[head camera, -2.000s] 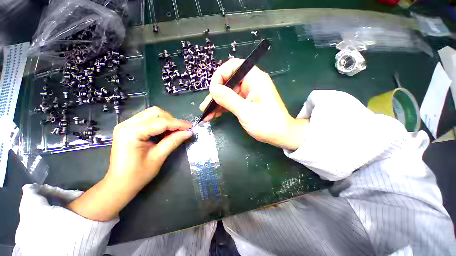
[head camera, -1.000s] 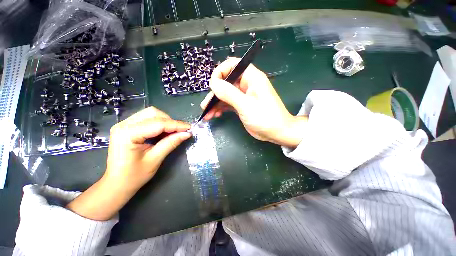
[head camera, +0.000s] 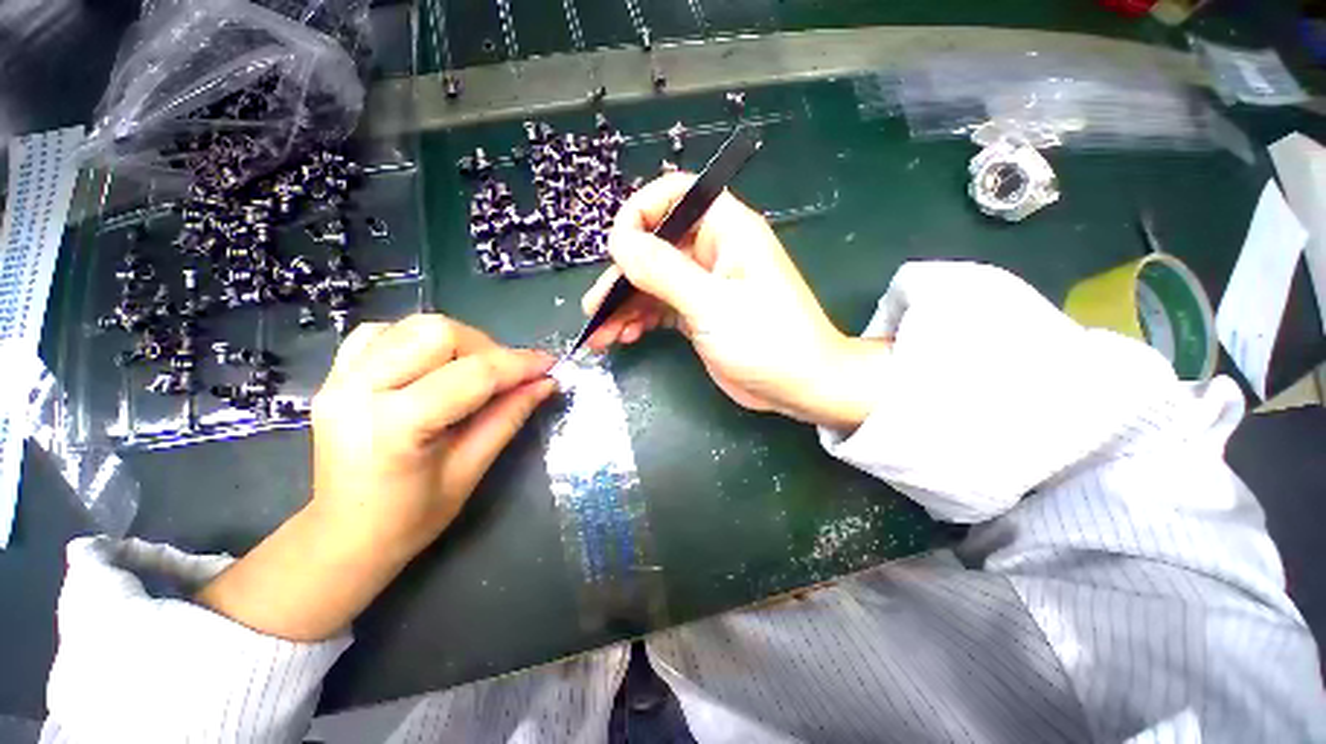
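Note:
My right hand holds slim black tweezers like a pen. Their fine point meets the fingertips of my left hand. My left thumb and index finger are pinched together at the upper end of the pale tape patch; a small component between them is mostly hidden, with only a tiny shiny bit showing. The patch lies flat, glaring at the top and bluish lower down. A compact centre pile of dark components lies beyond my hands. A looser left pile lies in a clear tray.
A crumpled plastic bag covers part of the left pile. On the right are a yellow-green tape roll, a whitish round part and clear sleeves. Paper strips lie at both edges. Shiny specks dot the mat.
My left hand has rolled slightly, its fingers more curled around the pinch. The tweezers' rear end has tipped down and left since the earliest frame; their point stays at the left fingertips.

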